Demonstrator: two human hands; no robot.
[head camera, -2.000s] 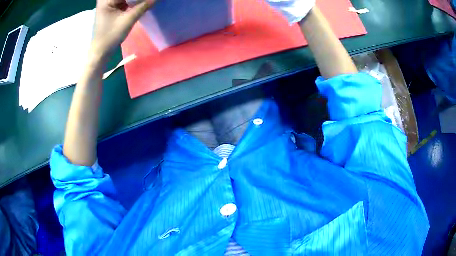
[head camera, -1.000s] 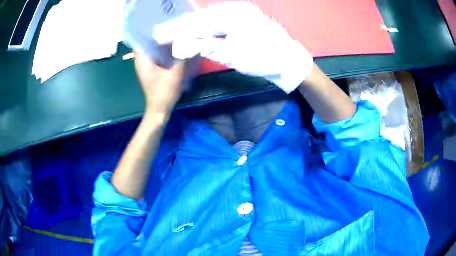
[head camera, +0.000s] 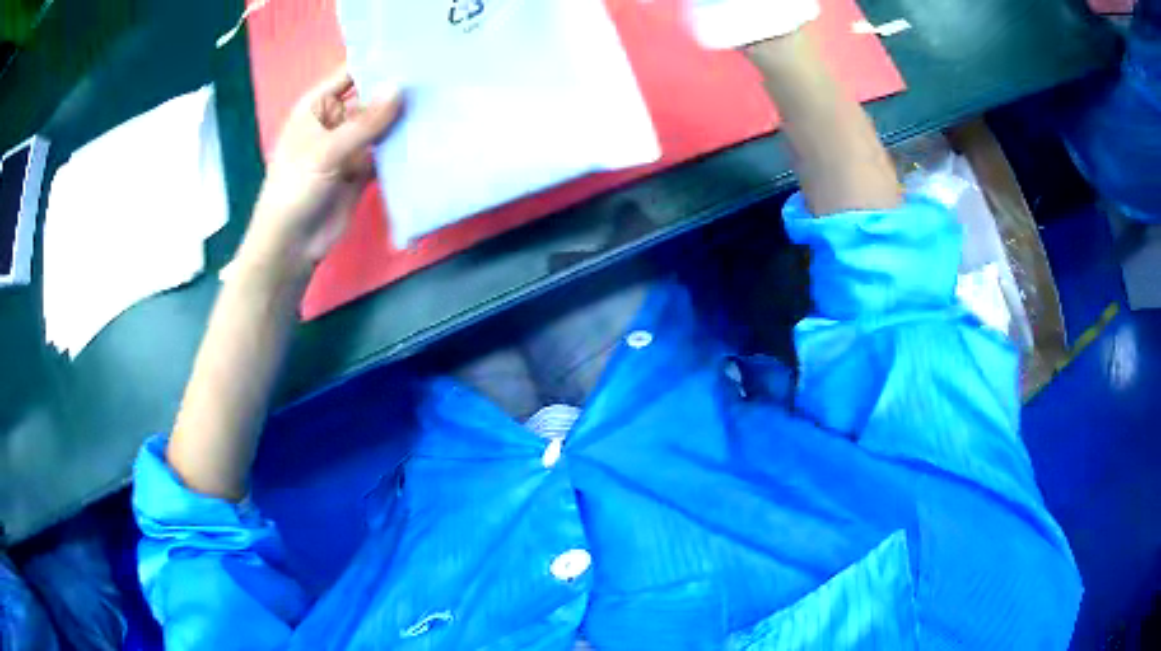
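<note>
A pale white sheet or flat bag (head camera: 509, 121) with a small dark printed mark lies over or just above the red mat (head camera: 344, 261); its upper end is cut off by the frame. My bare left hand (head camera: 334, 159) grips its left edge between thumb and fingers. My right hand (head camera: 751, 18), in a white glove, is at the top edge over the mat, right of the sheet. It is mostly cut off, so its fingers do not show.
A stack of white sheets (head camera: 134, 210) lies on the green table (head camera: 140, 369) left of the mat. A white-rimmed dark unit (head camera: 18, 210) is at the far left. Tape (head camera: 881, 27) sits at the mat's right edge. A carton (head camera: 1029, 248) with clear plastic is below the table, right.
My hands were together over the crumpled-looking white item; now they are apart and it is spread flat. My gloved right hand has moved up and right. The view has shifted.
</note>
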